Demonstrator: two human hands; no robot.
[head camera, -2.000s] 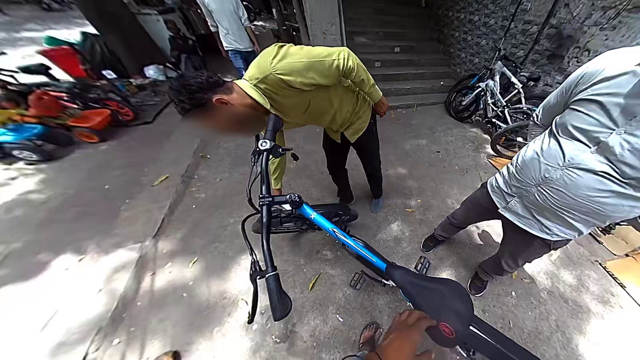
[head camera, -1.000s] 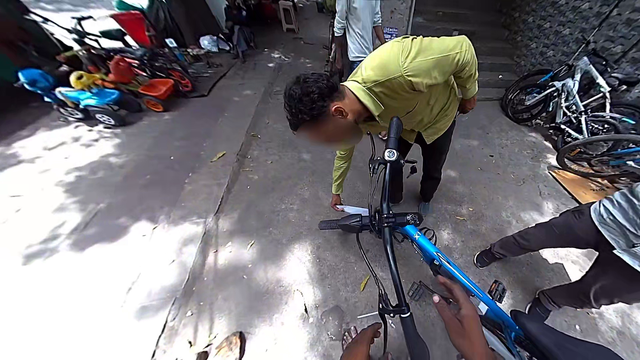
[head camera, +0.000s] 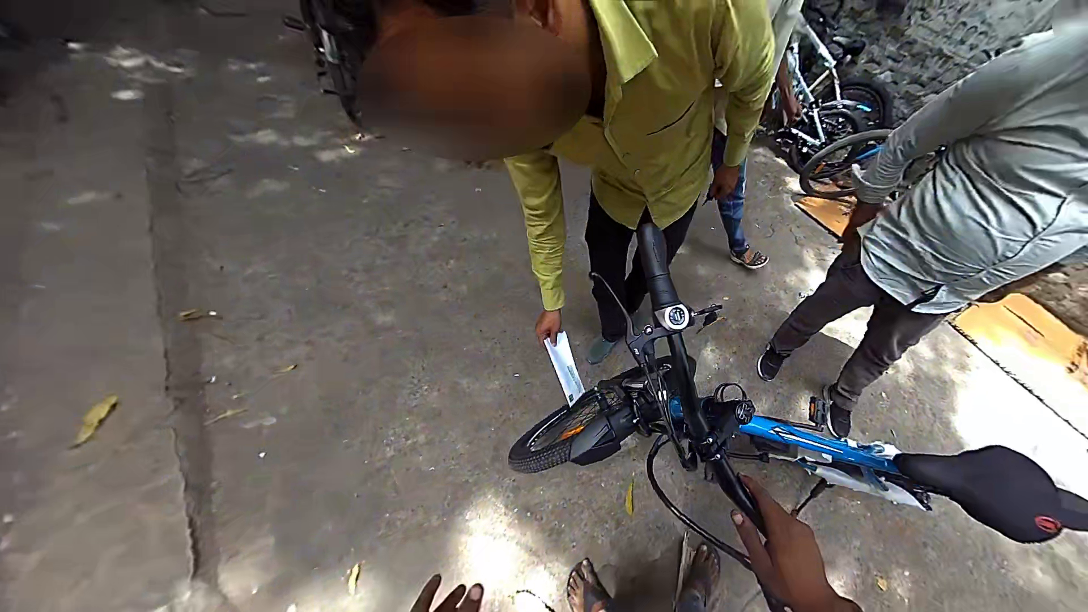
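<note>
A blue and black bicycle stands in front of me, its front tire (head camera: 544, 457) toward the left and its black saddle (head camera: 990, 489) at the right. My right hand (head camera: 786, 548) is closed around the near side of the black handlebar (head camera: 693, 395); the grip there is hidden. At the bottom edge, only the spread fingertips of my left hand (head camera: 449, 597) show, touching nothing. A person in a yellow-green shirt (head camera: 659, 110) leans over the far side and holds a folded white paper (head camera: 563, 370) by the front wheel.
At the right stands a person in a grey shirt (head camera: 977, 178), near cardboard (head camera: 1033, 327) on the ground. More bicycles (head camera: 829, 119) lean by the stone wall. Another person's leg in jeans (head camera: 733, 204) is behind. My sandalled feet are just below the handlebar.
My right hand has gone from open above the bicycle's frame to the handlebar. My left hand has moved away from the handlebar. The front wheel has come into plain sight. The view has shifted.
</note>
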